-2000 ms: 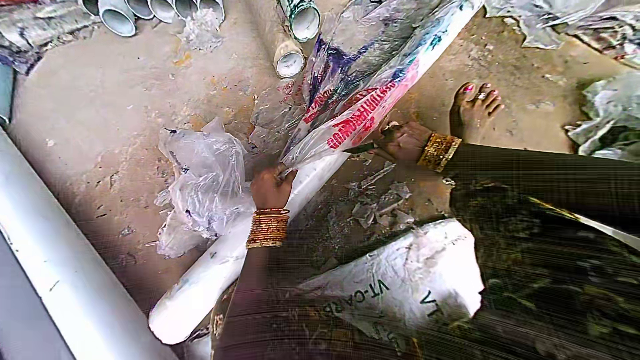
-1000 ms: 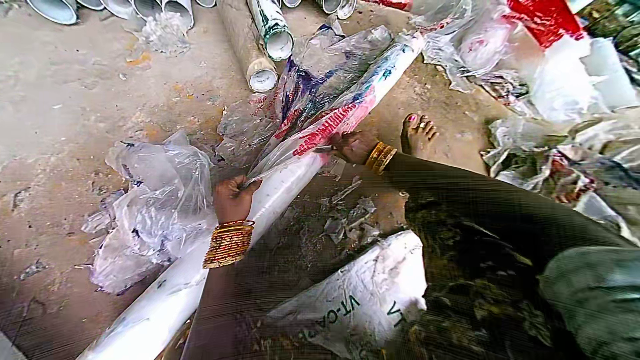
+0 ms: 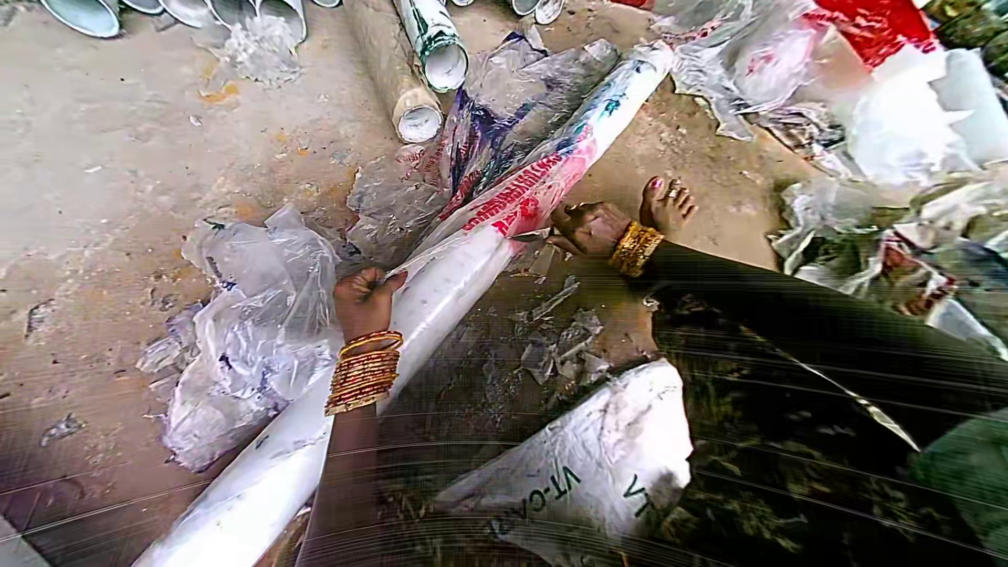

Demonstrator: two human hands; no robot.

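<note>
A long white tube lies diagonally across the floor, its upper part covered by clear plastic film with red print. My left hand, with bangles at the wrist, pinches the film's lower edge beside the tube. On the tube's other side, my right hand grips a small, thin blade-like tool whose tip meets the film edge; its handle is hidden in the fingers. Crumpled clear plastic lies left of the tube.
More tubes rest at the top. A bare foot stands beyond my right hand. Plastic scraps are heaped at the right, and a white sack with print lies low in the middle. Small film shreds lie on the floor.
The view has shifted right since the oldest frame. My left hand keeps its pinch on the film, and my right hand stays by the tube's edge. Nothing has plainly been let go.
</note>
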